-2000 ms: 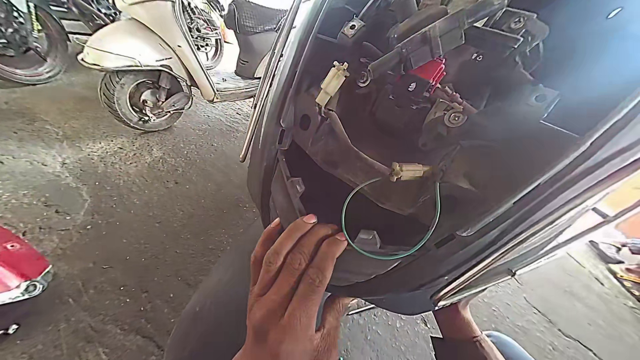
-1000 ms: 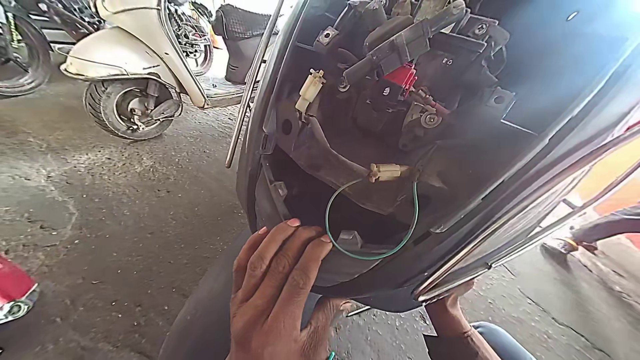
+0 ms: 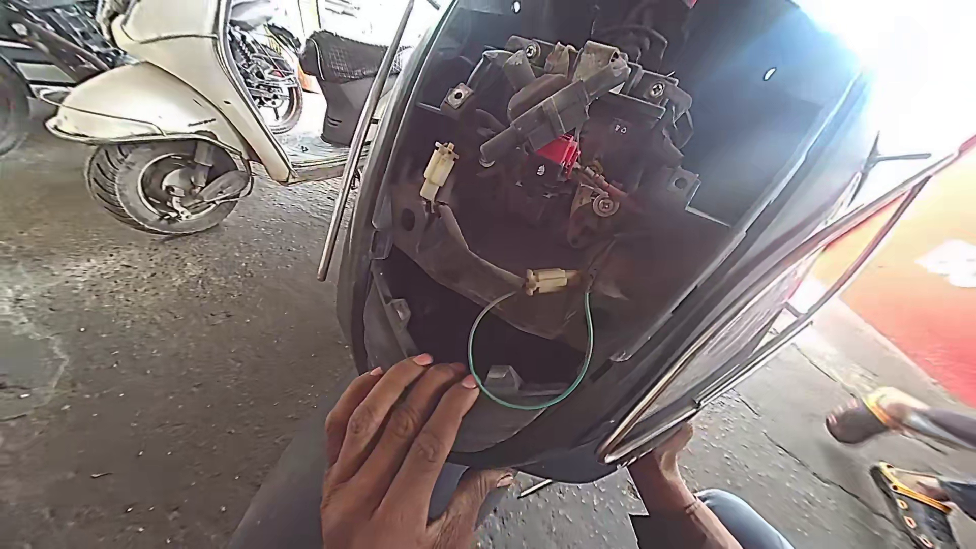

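My left hand [image 3: 412, 450] rests with its fingertips over the lower left rim of a dark scooter body panel [image 3: 488, 427], its thumb below the edge. My right hand [image 3: 675, 450] is at the panel's lower right underside; its fingers are largely hidden behind the panel and metal guard. Inside the opening, a green wire [image 3: 526, 408] hangs in a loop below a cream plastic connector [image 3: 550, 280]. A second cream connector [image 3: 438, 171] stands at the upper left. Above are a red part [image 3: 560, 155] and a black cylindrical part [image 3: 557, 114] among brackets and screws.
A chrome guard rail [image 3: 762, 366] runs along the right side, and a metal rod [image 3: 366, 145] along the left. A cream scooter [image 3: 145, 99] stands at the upper left on the rough floor [image 3: 175, 381]. Another person's sandalled foot [image 3: 919, 488] is at the lower right.
Another person's feet and legs have come further into view at the right. My left hand stays on the panel's lower rim. The view has shifted slightly.
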